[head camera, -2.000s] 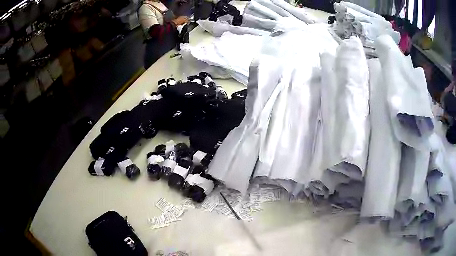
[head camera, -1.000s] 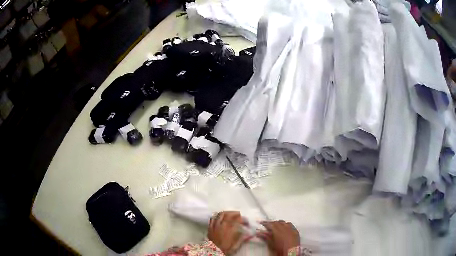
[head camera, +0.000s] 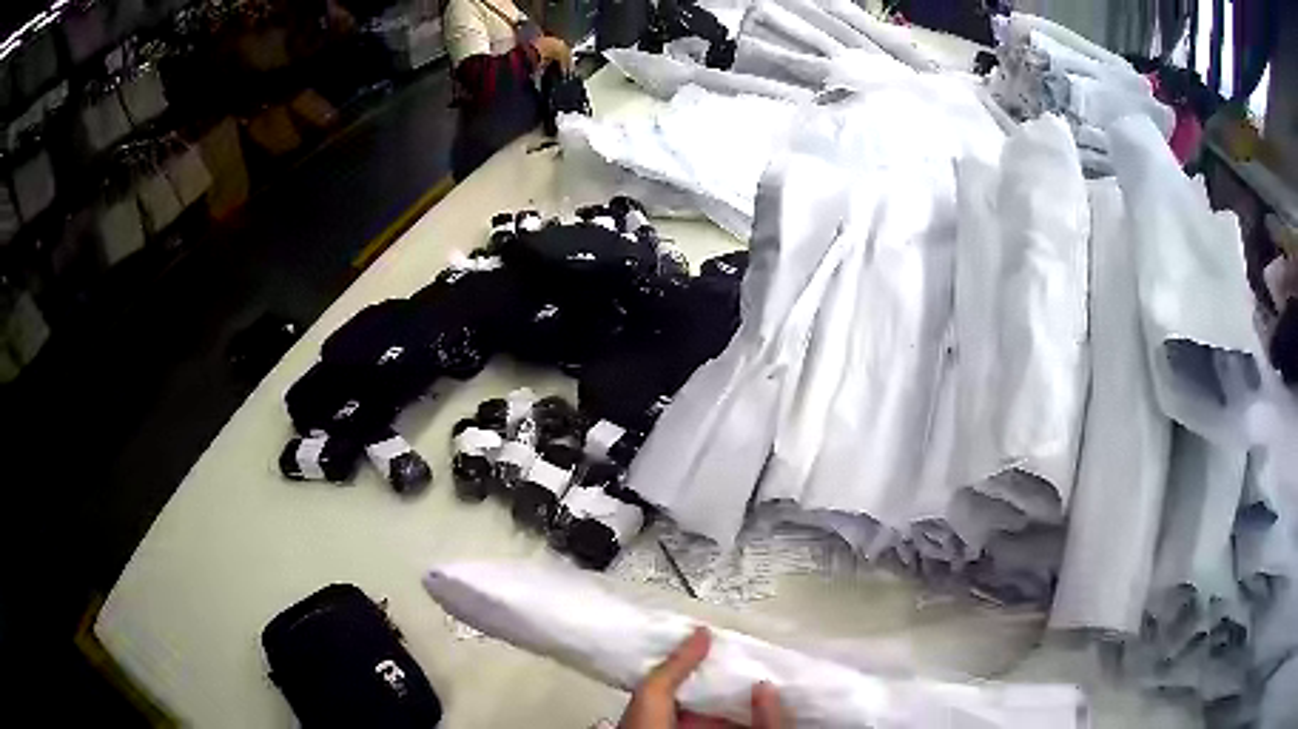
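A rolled white paper (head camera: 570, 622) lies slantwise above the table's near side, its narrow end at the left. A hand, which looks like my left hand (head camera: 700, 698), grips it at the bottom edge; only some fingers show and the rest is cut off. My right hand cannot be made out. A black zipped bag (head camera: 352, 659) with a small white logo lies at the lower left, partly cut off by the bottom edge. Printed white slips (head camera: 797, 567) and a thin dark stick (head camera: 676, 567) lie behind the roll, partly hidden by it.
Black bags (head camera: 548, 306) are heaped at the back left of the cream table (head camera: 214, 556). Black bundles with white bands (head camera: 534, 477) lie before them. Long paper rolls (head camera: 911, 313) fill the back right. A person (head camera: 491, 79) stands at the far left side.
The paper at the near edge is now a lifted roll, higher in view. Two hands showed on it before; now only part of one is distinguishable. The view has tilted up.
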